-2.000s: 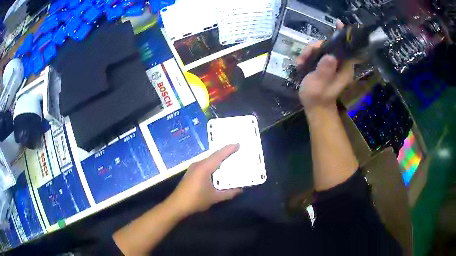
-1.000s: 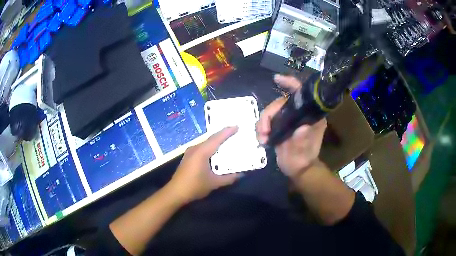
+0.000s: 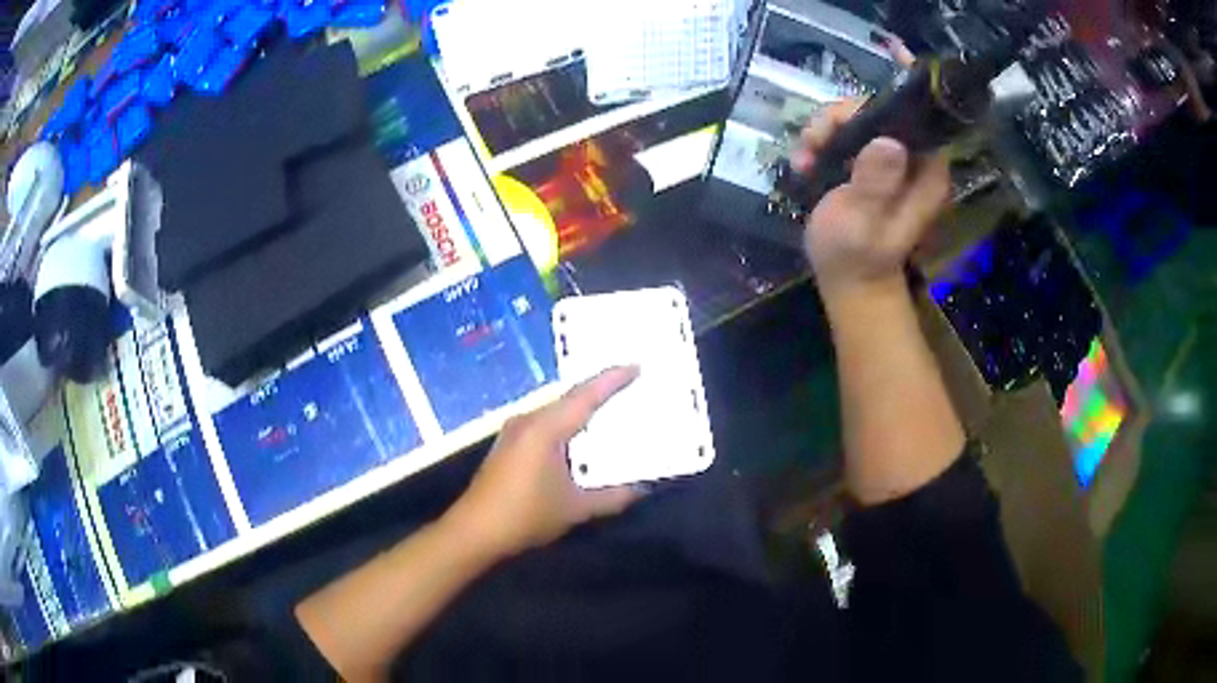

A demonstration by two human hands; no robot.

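A white back cover (image 3: pixel 647 400) faces up at the bench's front edge, with small dark holes at its corners. My left hand (image 3: pixel 541 460) holds it from the left, thumb on top and fingers underneath. What lies under the cover is hidden. My right hand (image 3: pixel 874 220) is raised at the upper right and holds the black electric screwdriver (image 3: pixel 901 127), which has a yellowish ring. The driver's lower end is over the grey-white feeder box (image 3: pixel 787 100), away from the cover. Its tip and any screw cannot be made out.
Black foam pads (image 3: pixel 274 214) are stacked on the bench, with blue battery packs (image 3: pixel 174 54) behind. White camera units (image 3: pixel 74 294) lie at left. White covers (image 3: pixel 654 47) lie at the back. A brown carton (image 3: pixel 1034 454) stands below at right.
My right hand and the screwdriver were beside the cover's right edge one second ago; they are now up and right at the feeder box. The cover sits slightly lower in view.
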